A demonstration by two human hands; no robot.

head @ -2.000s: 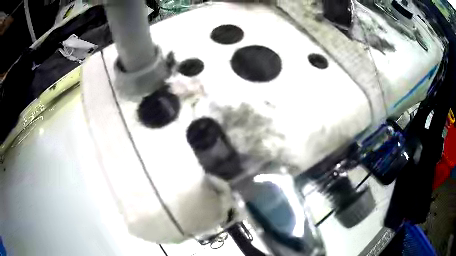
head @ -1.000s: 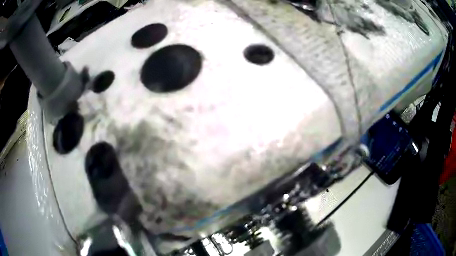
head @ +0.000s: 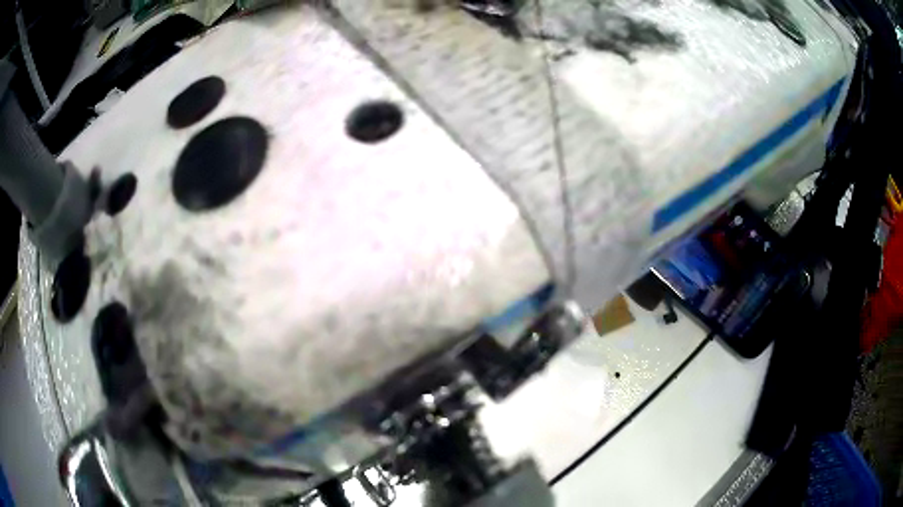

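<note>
The big white sewing machine head [head: 396, 228] fills most of the head view, close to the camera, with dark round holes on top and a blue stripe along its side. The metal tension parts [head: 436, 416] and a dark knob sit low on its front side. The shiny curved guard [head: 84, 470] is at the lower left, cut by the edge. The needle area is mostly hidden below the head. Neither of my hands shows in the picture. No workpiece is visible at the needle.
A smartphone [head: 738, 282] with a lit screen lies right of the machine on the white table [head: 624, 426], by a small tan piece [head: 614, 315]. Black strips [head: 817, 327] hang at the right, near a blue crate [head: 837, 470] and something red [head: 881, 307].
The camera view has shifted, so the machine head sits further left. More of the phone, the tan piece and the table right of the head now show.
</note>
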